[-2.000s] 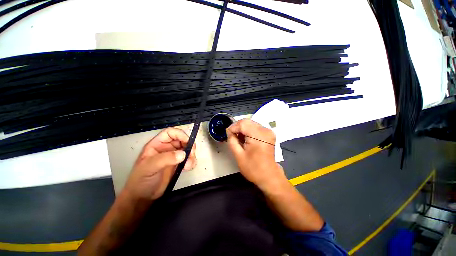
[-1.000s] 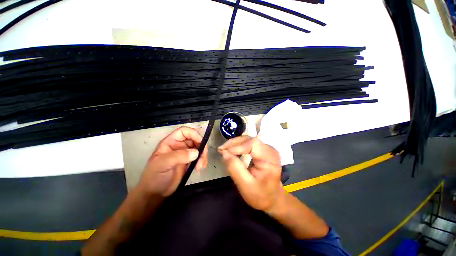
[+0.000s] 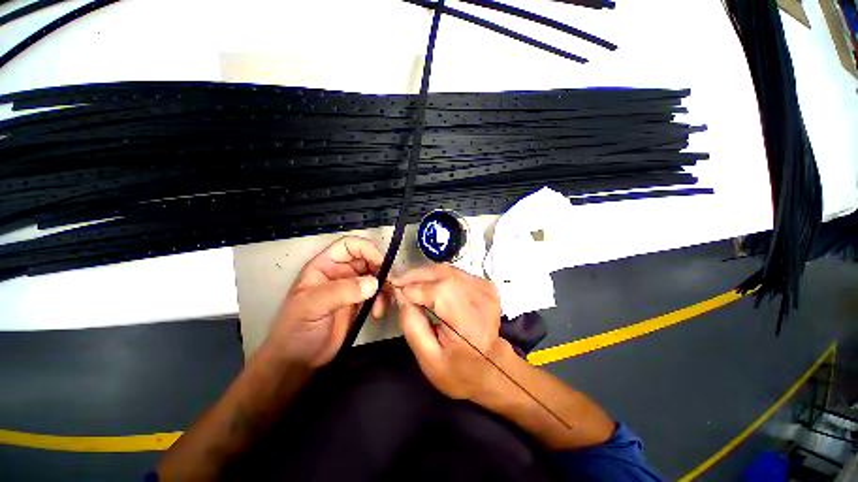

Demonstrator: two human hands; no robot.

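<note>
My left hand [image 3: 329, 299] pinches a long narrow black strap [image 3: 410, 179] between thumb and fingers. The strap runs away from me across the pile of straps [image 3: 235, 160]. My right hand [image 3: 450, 320] holds a thin dark applicator [image 3: 499, 368] like a pen. Its tip end is at the strap beside my left fingertips; whether it touches is hard to tell. The applicator's long end points back over my right forearm. A small round paint pot [image 3: 441, 235] with glossy dark liquid stands just beyond my right hand.
A crumpled white cloth or paper [image 3: 523, 254] lies right of the pot. A beige board [image 3: 268, 273] lies under the pot and pile. Separate black straps [image 3: 541, 31] lie at the far side. A black strap bundle [image 3: 786, 160] hangs over the table edge at right.
My right hand has moved from the pot towards me and left, up to the strap, with the applicator. My left hand still holds the strap. The view has shifted slightly.
</note>
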